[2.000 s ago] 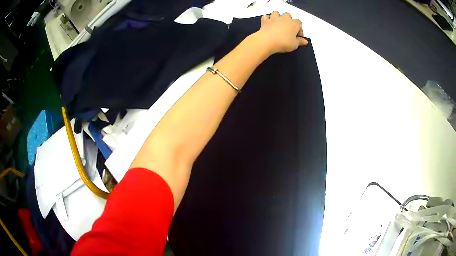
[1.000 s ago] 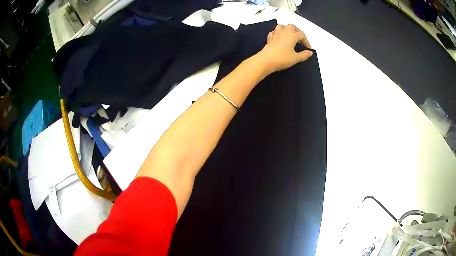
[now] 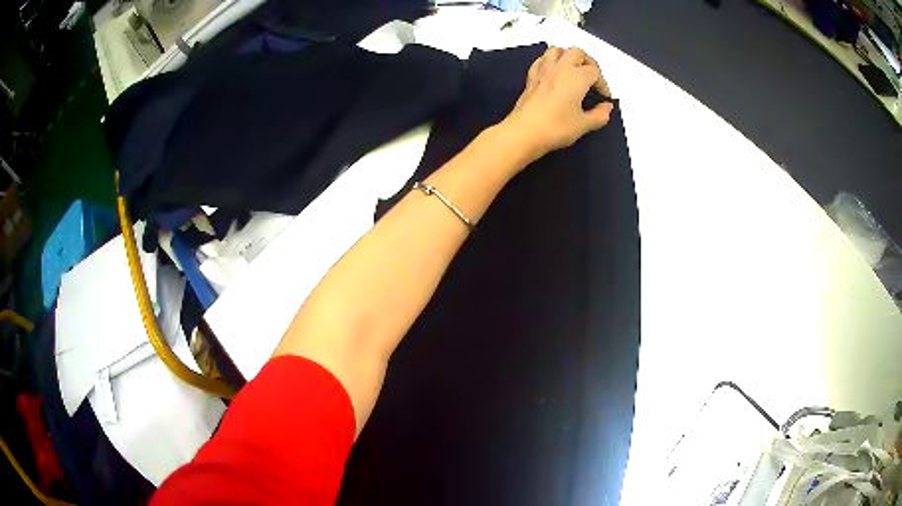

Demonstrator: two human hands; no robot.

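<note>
A long dark cloth panel [image 3: 514,326] lies over the white table [image 3: 732,257], its right edge in a long curve. My left hand [image 3: 566,99], on a bare forearm with a thin bracelet and a red sleeve, reaches to the panel's far end. Its thumb and fingers pinch the cloth at the far right corner. Another dark cloth piece [image 3: 287,124] lies to the left, running over the table's left edge. My right hand is not in view. The panel's near end runs out of the picture at the bottom.
A yellow curved bar [image 3: 143,296] stands at the left beside white flat pieces [image 3: 138,395] and a blue box-like item [image 3: 71,247]. At the lower right are a bent metal wire [image 3: 749,402] and a heap of pale strips [image 3: 841,460]. A clear plastic bag [image 3: 856,225] lies at the right edge.
Since the first frame, my left hand and the far corner have come slightly nearer. The hand has stayed on the cloth. In the last second there is little movement.
</note>
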